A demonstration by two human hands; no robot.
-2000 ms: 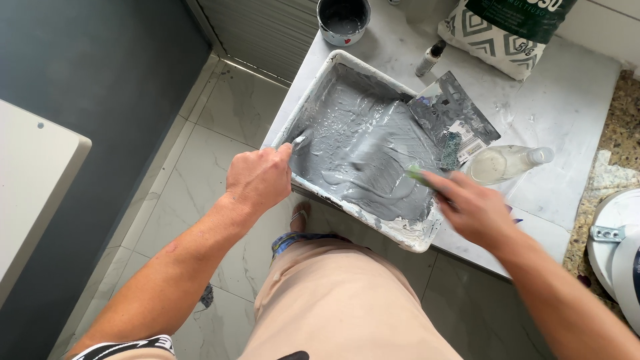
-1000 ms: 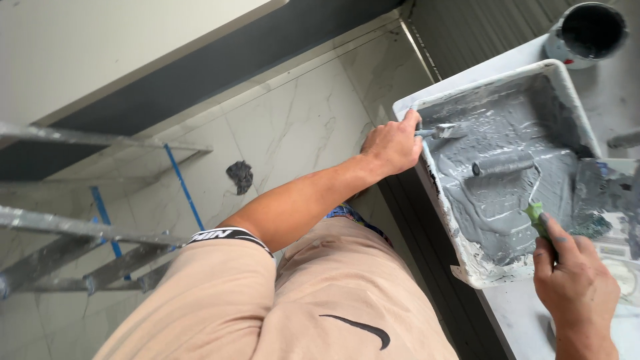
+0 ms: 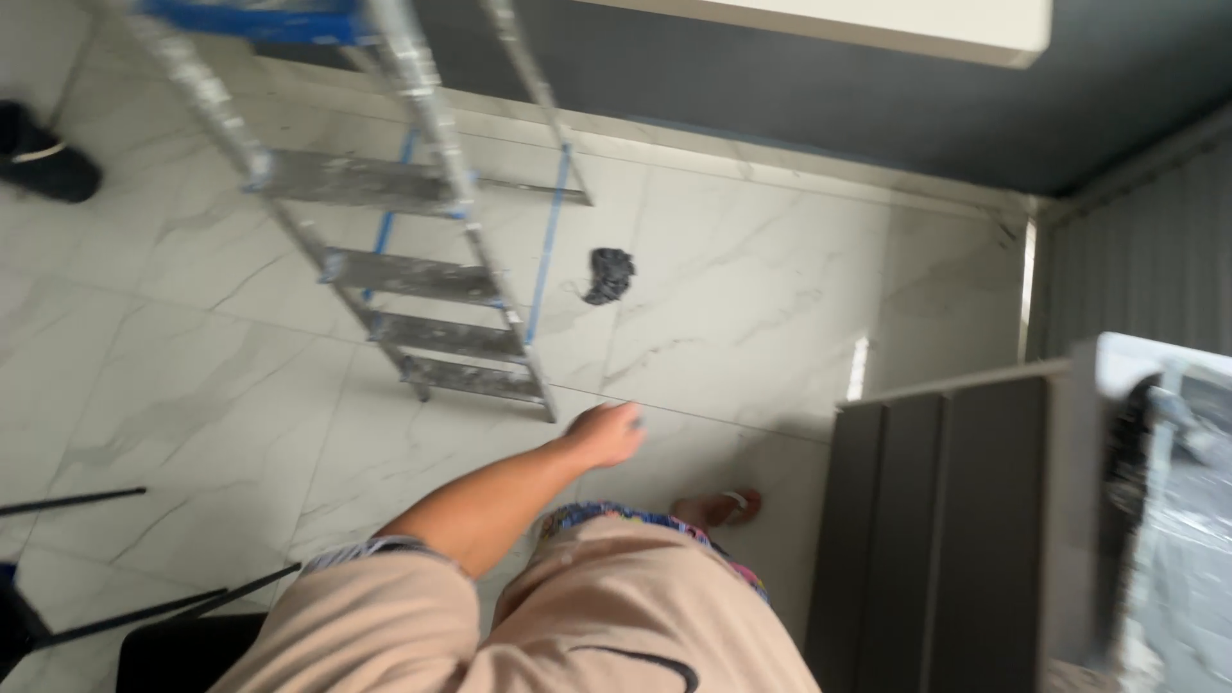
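Note:
My left hand (image 3: 606, 435) is in front of my body, over the tiled floor, with its fingers curled in. No object shows in it, though blur hides the fingertips. My right hand is out of view. At the right edge, part of a white paint tray (image 3: 1136, 358) shows, wet with grey paint (image 3: 1198, 568). A blurred object (image 3: 1184, 423), perhaps a brush, lies at the tray's near side. An aluminium stepladder (image 3: 433, 274) with paint-spotted steps and blue straps stands beyond my left hand.
A crumpled black plastic piece (image 3: 610, 275) lies on the marble-look floor tiles (image 3: 741, 289). Dark cabinet panels (image 3: 987, 520) stand at right. A pale slab edge (image 3: 962, 29) juts in at the top. Thin black legs (image 3: 135, 616), perhaps of a chair, reach in at lower left.
The view has swung left, away from the tray. My left hand has let go of the tray's rim and is now over the floor. My right hand, earlier on a paint roller's green handle, has left the view.

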